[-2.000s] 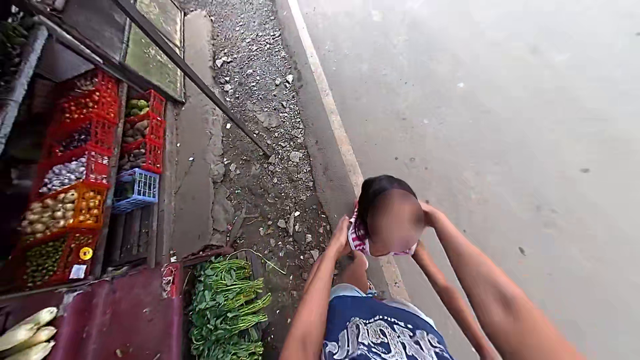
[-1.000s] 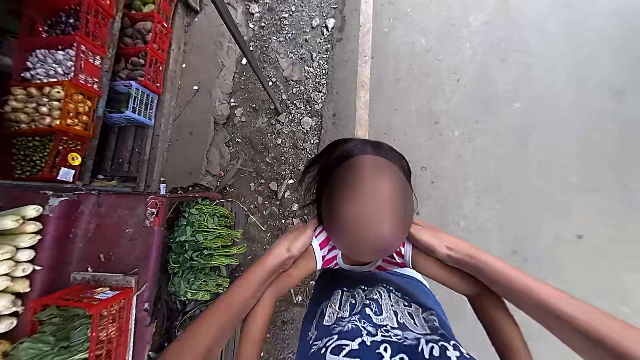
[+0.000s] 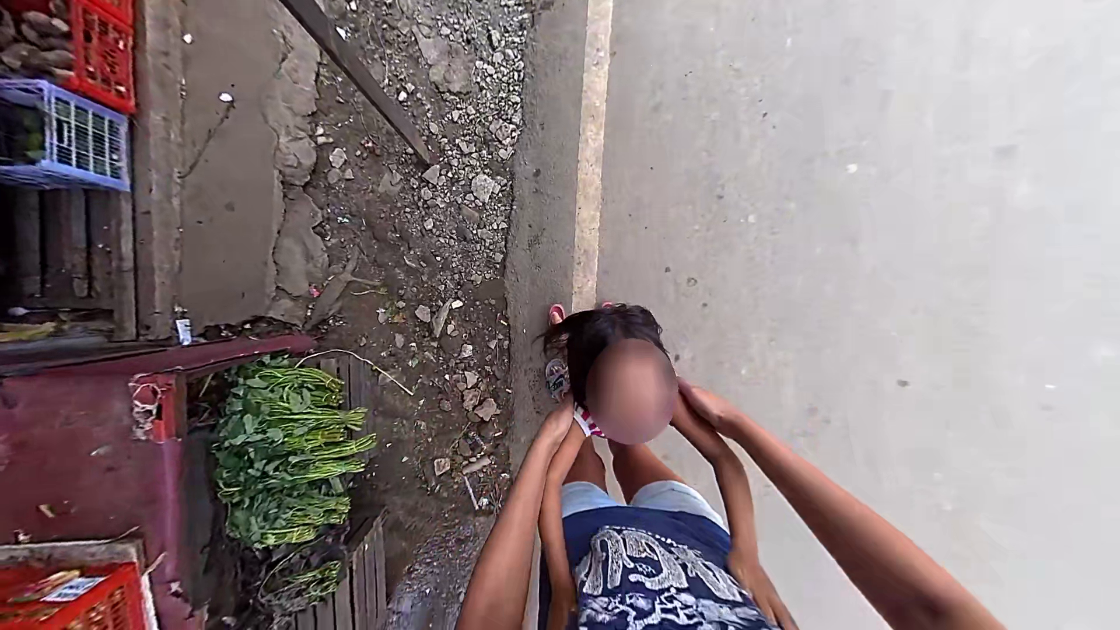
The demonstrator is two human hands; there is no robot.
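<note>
My left hand (image 3: pixel 556 425) rests at the shoulder of a person (image 3: pixel 630 350) who stands close in front of me. My right hand (image 3: pixel 705 406) lies against the person's other shoulder. The person has dark hair and a pink and white striped top (image 3: pixel 587 422), mostly hidden below the head. Their arms reach down on both sides of my navy printed shirt (image 3: pixel 652 573), and their hands are near my waist. Below the striped top show bare legs and light blue denim shorts (image 3: pixel 678 500). My fingers are partly hidden behind the person's shoulders.
Bundles of leafy green vegetables (image 3: pixel 289 455) lie at the left beside a dark red table (image 3: pixel 79 455). Red crates (image 3: pixel 103 52) and a blue crate (image 3: pixel 87 136) stand upper left. A slanting pole (image 3: pixel 359 79) stands over gravel; a white line (image 3: pixel 592 131) edges the paved road (image 3: pixel 857 262).
The person's head was tilted up close below my view a second ago; it now sits lower and farther from me. Both my hands remain at the person's shoulders. The view has shifted.
</note>
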